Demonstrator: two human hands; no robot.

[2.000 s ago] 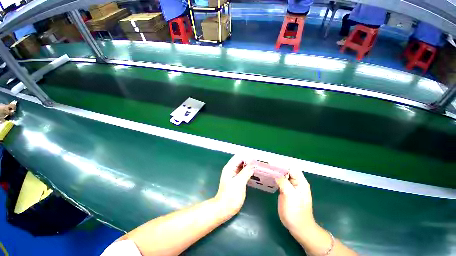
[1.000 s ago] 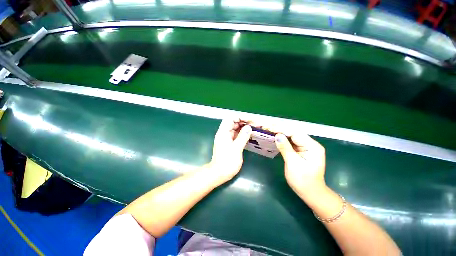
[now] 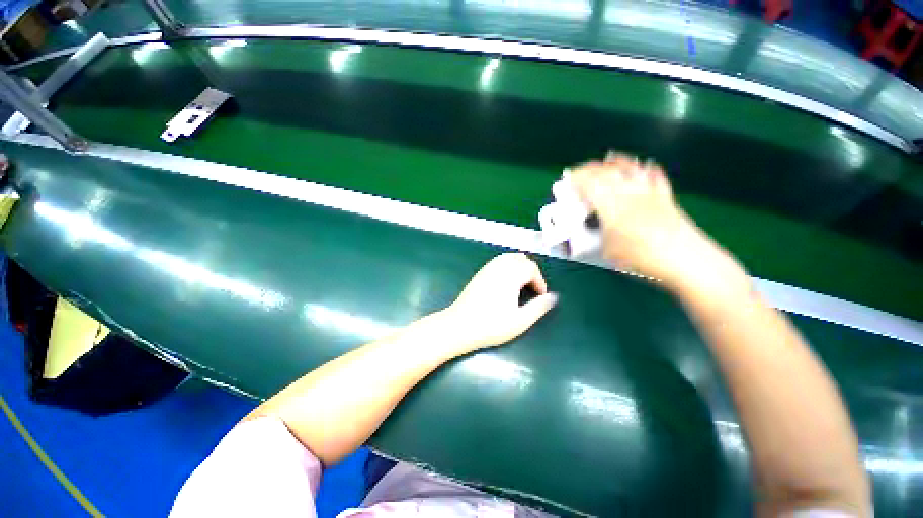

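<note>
My right hand is blurred over the near edge of the green conveyor belt. It holds a white small box, which hangs below the fingers above the pale rail. My left hand is over the worktop, just on the near side of the rail, with thumb and fingertips curled towards each other and nothing visible between them. Another small box, flat and pale with dark marks and a narrow tab, lies on the belt at the far left.
A pale rail runs between the glossy worktop and the belt. Grey metal posts stand at the left. A black-lined bin with yellow material is at lower left. Red stools are at upper right.
My right hand has moved away from my left, up and over the rail, taking the held box along. My left hand has let go of it. The box on the belt has shifted left.
</note>
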